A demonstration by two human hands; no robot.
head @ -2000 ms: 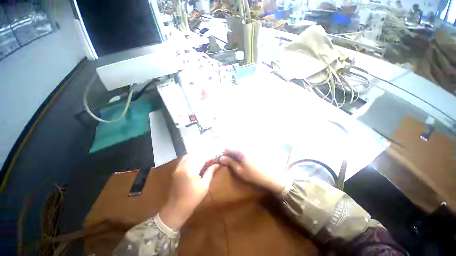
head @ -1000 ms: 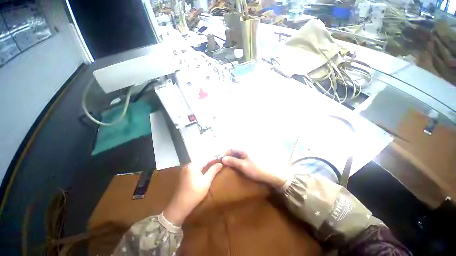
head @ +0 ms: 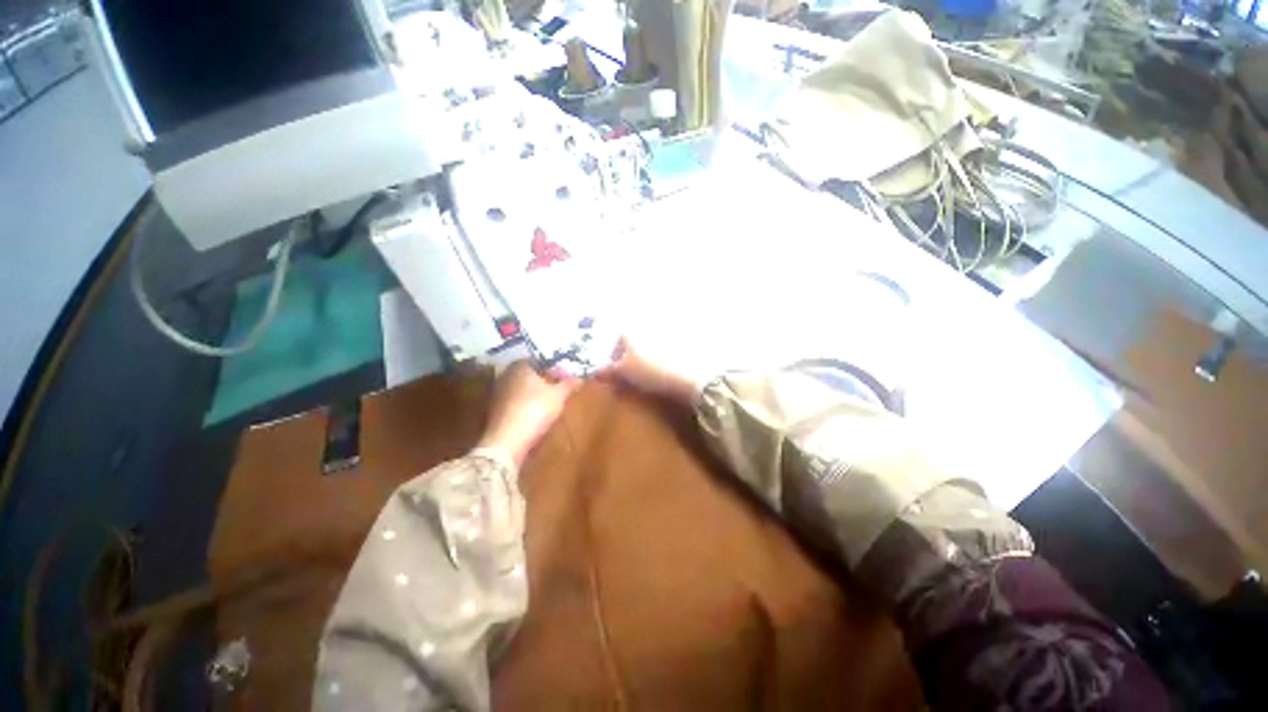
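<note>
A rust-brown fabric panel (head: 668,556) spreads from the machine's needle area down over the lap side. A black woven label (head: 342,437) lies near its upper left edge. My left hand (head: 530,405) pinches the panel's upper edge just below the white sewing machine head (head: 535,230) with the red mark. My right hand (head: 647,373) grips the same edge right beside it, close to the needle area. Fingertips and needle parts are blurred by glare, so the exact contact with the presser foot cannot be told.
A control box with dark screen (head: 285,153) stands upper left, above a teal cloth (head: 299,334). A beige heap with cords (head: 883,118) lies upper right on the white table (head: 973,383). Another brown piece (head: 1182,431) with a dark label is at right. Brown straps hang lower left.
Both hands have moved forward with the brown panel's edge, up to the machine head. The view has moved closer to the machine, which looks larger.
</note>
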